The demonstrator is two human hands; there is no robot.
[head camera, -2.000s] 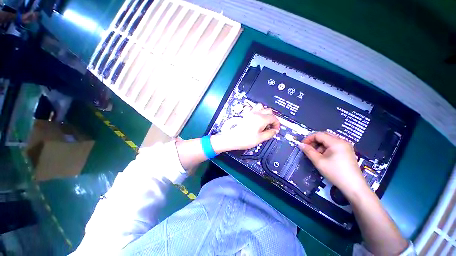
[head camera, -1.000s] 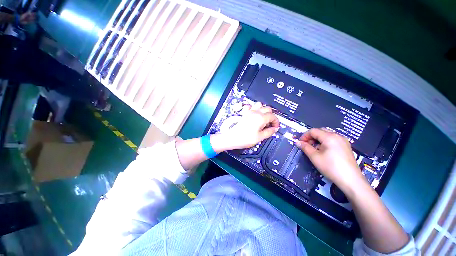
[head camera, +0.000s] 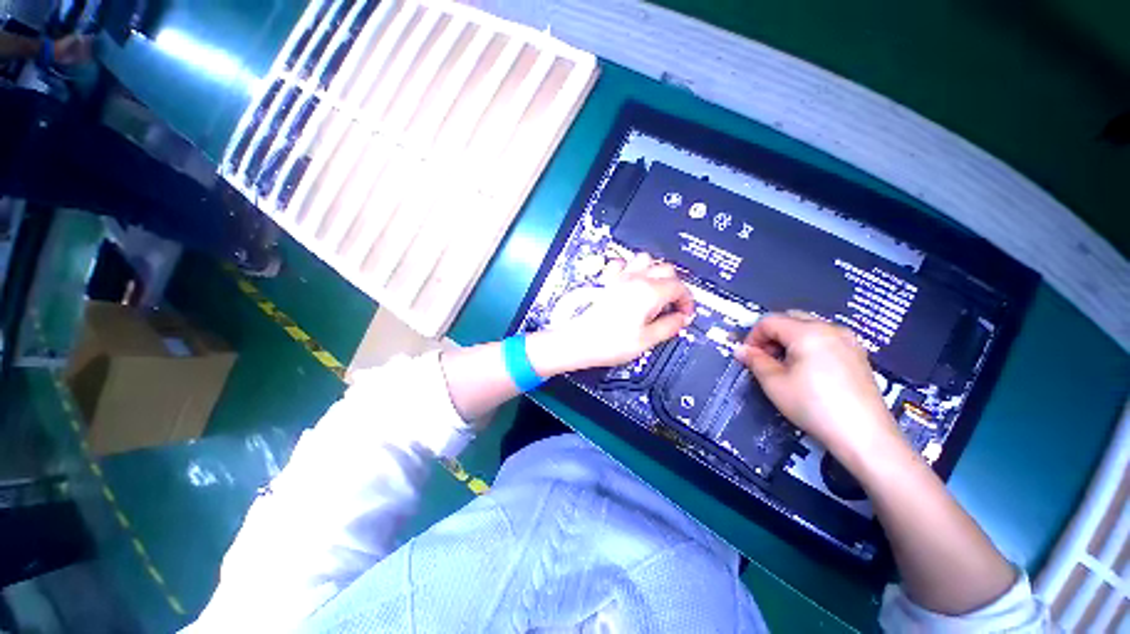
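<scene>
An open black laptop base assembly (head camera: 1010, 291) lies in front of me with its insides facing up. Its battery pack (head camera: 793, 254) with white print fills the far side. My left hand (head camera: 626, 320), with a blue band (head camera: 519, 363) on the wrist, rests over the left part of the board, thumb and finger close together. My right hand (head camera: 812, 378) is at mid-board just to its right, fingertips pinched at a tiny pale spot. What the fingertips hold is too small to tell. Black heat pipes (head camera: 669, 403) show between the hands, on the near side.
A white slotted tray (head camera: 428, 161) stands left of the laptop, with dark strips in its left slots. Another white tray (head camera: 1097, 570) is at the right edge. A pale ribbed conveyor edge (head camera: 818, 130) runs behind. A cardboard box (head camera: 155, 378) and a person's dark-clothed body (head camera: 118, 173) are at left.
Both hands stay almost in the same place. My right fingertips have shifted very slightly at mid-board. The laptop has not moved.
</scene>
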